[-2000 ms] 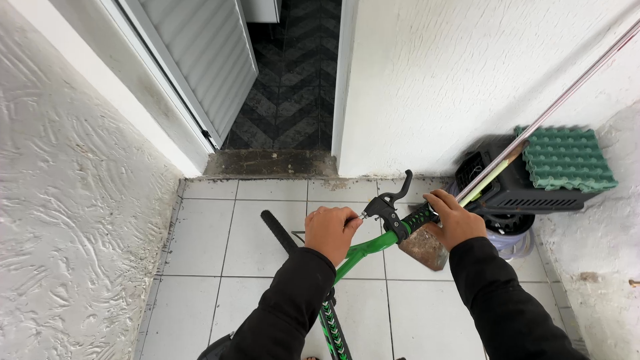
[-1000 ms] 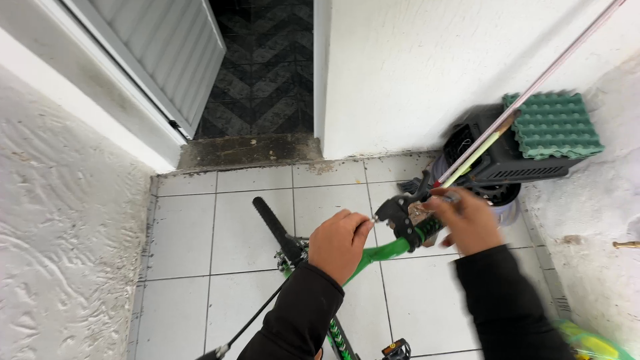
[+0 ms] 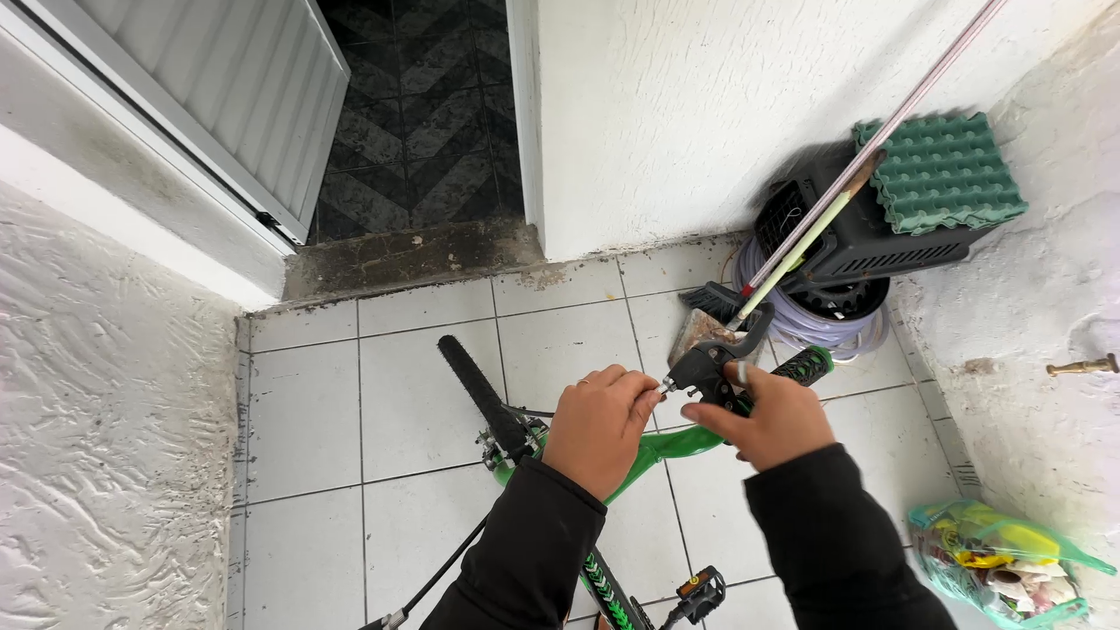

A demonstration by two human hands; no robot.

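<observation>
A bicycle's green handlebar (image 3: 682, 443) crosses the lower middle, with a black brake lever (image 3: 754, 337) and its bracket near the right end. My left hand (image 3: 604, 424) pinches the metal barrel adjuster (image 3: 668, 386) at the bracket between thumb and fingertips. My right hand (image 3: 774, 416), with a ring on one finger, is at the lever bracket, its fingers behind it and its thumb in front; how firmly it holds is unclear. The black patterned grip (image 3: 803, 366) sticks out beyond it. The front tire (image 3: 481, 389) points up-left, and a pedal (image 3: 700, 595) shows below.
A black pet carrier (image 3: 884, 254) bearing a green egg tray (image 3: 949, 171) stands at the right wall, near a coiled lilac hose (image 3: 818, 331). A broom (image 3: 713, 300) and a long-handled scraper (image 3: 700, 332) lean there. A plastic bag of refuse (image 3: 1006, 560) lies lower right. A doorway sill (image 3: 411, 258) is ahead.
My right hand has gone from the handlebar grip to the brake lever bracket. My left hand stays at the adjuster. The front wheel and handlebar have turned somewhat.
</observation>
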